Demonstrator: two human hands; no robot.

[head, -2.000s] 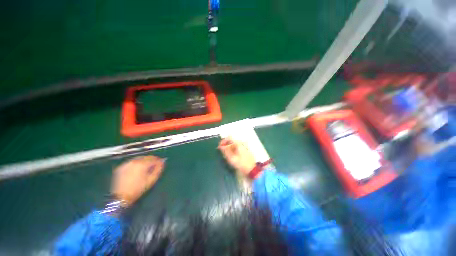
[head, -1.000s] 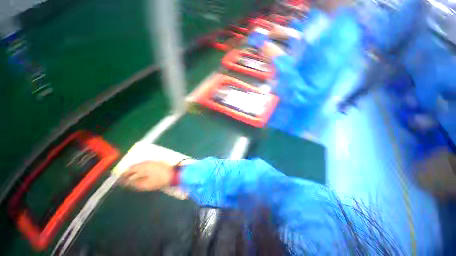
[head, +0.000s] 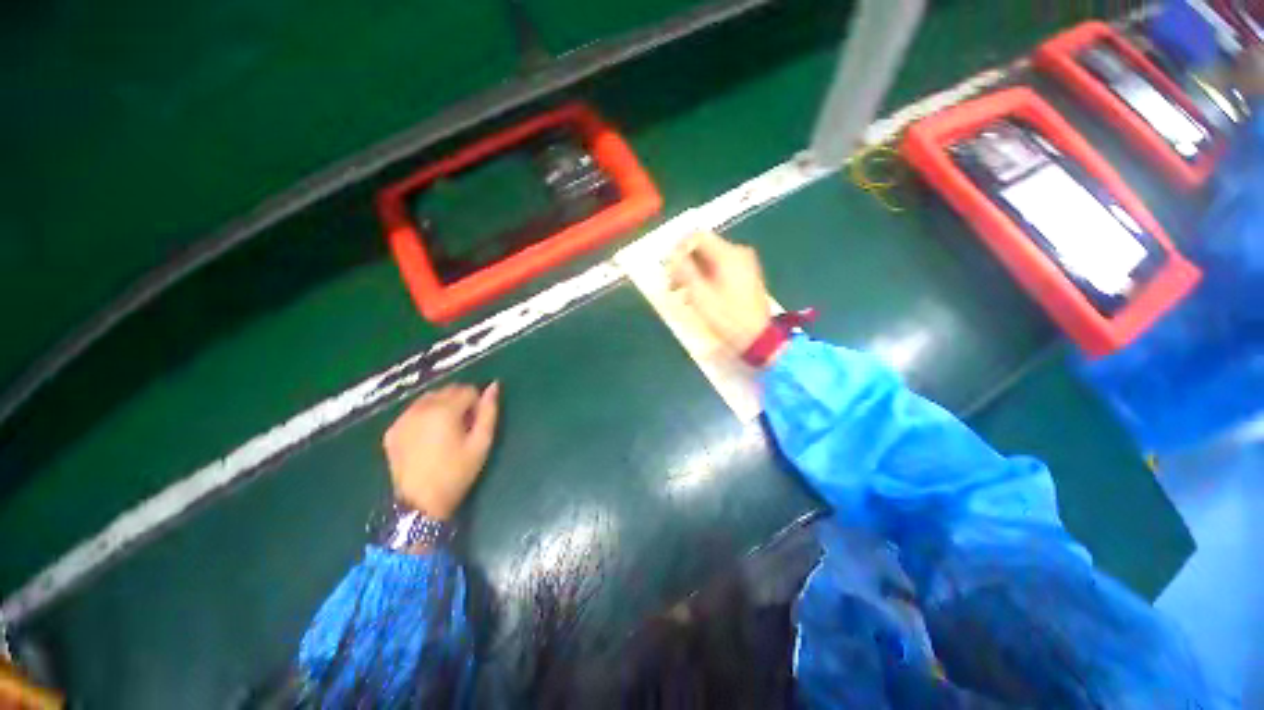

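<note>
A long white release liner lies across the bench edge, its far end on the white rail. My right hand, with a red wrist band, is on the liner with its fingers bent at the liner's far part. Whether it pinches a small piece is too small to tell. My left hand, with a metal watch, rests over the dark green bench, fingers curled and thumb apart, with nothing visible in it. An open tablet in a red-orange frame lies on the green conveyor beyond the rail.
A chipped white rail divides bench and conveyor. A grey post stands by a yellow wire loop. Two red-framed tablets lie at right, beside a neighbour's blue sleeve.
The view has swung back left from the neighbouring workers, so my left hand shows again. My right hand remains at the liner, its fingers now more bent.
</note>
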